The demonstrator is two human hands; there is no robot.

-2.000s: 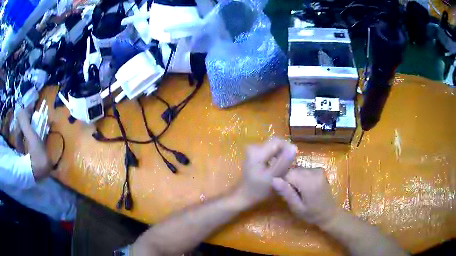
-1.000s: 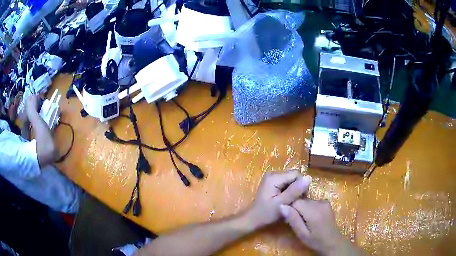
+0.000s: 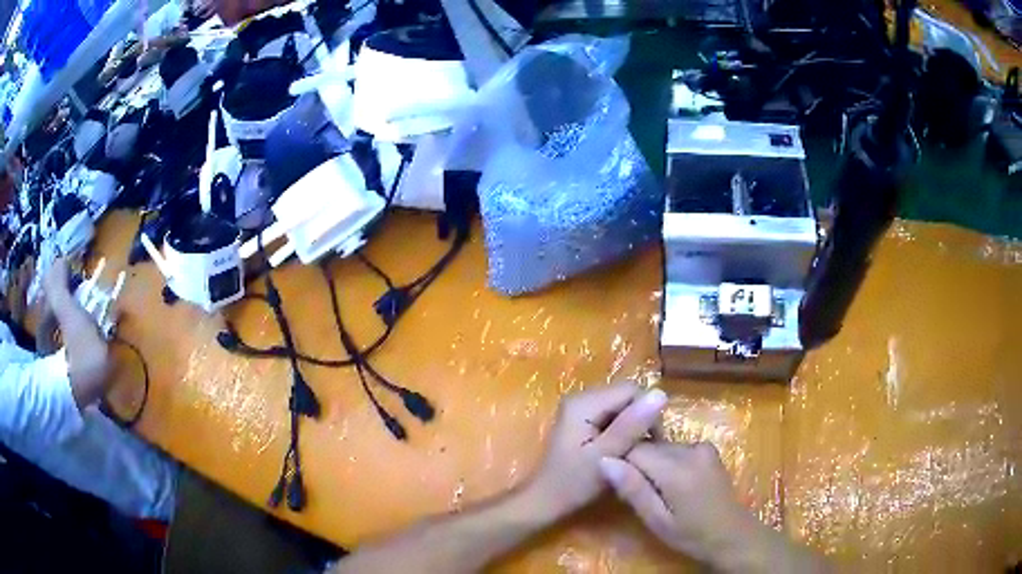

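Observation:
My left hand (image 3: 588, 454) and my right hand (image 3: 684, 493) rest together over the orange table (image 3: 448, 471), fingers touching. No object shows between them, though the inner fingers are partly hidden. The screw feeder (image 3: 734, 258), a white-silver box with a dark window and a small metal block in front, stands just beyond my hands. The black electric screwdriver (image 3: 846, 235) stands upright, slightly tilted, at its right side. A clear bluish bag of screws (image 3: 566, 202) sits left of the feeder.
White camera units (image 3: 325, 207) with black pigtail cables (image 3: 297, 392) lie at the left of the table. Black cables (image 3: 773, 67) lie on a green surface behind. Another person's arm (image 3: 79, 336) reaches over the table's far left, near a white unit.
The view has shifted between frames. My hands stay together, close to the feeder's front. The screwdriver has changed its tilt. The other person's arm stays at the left.

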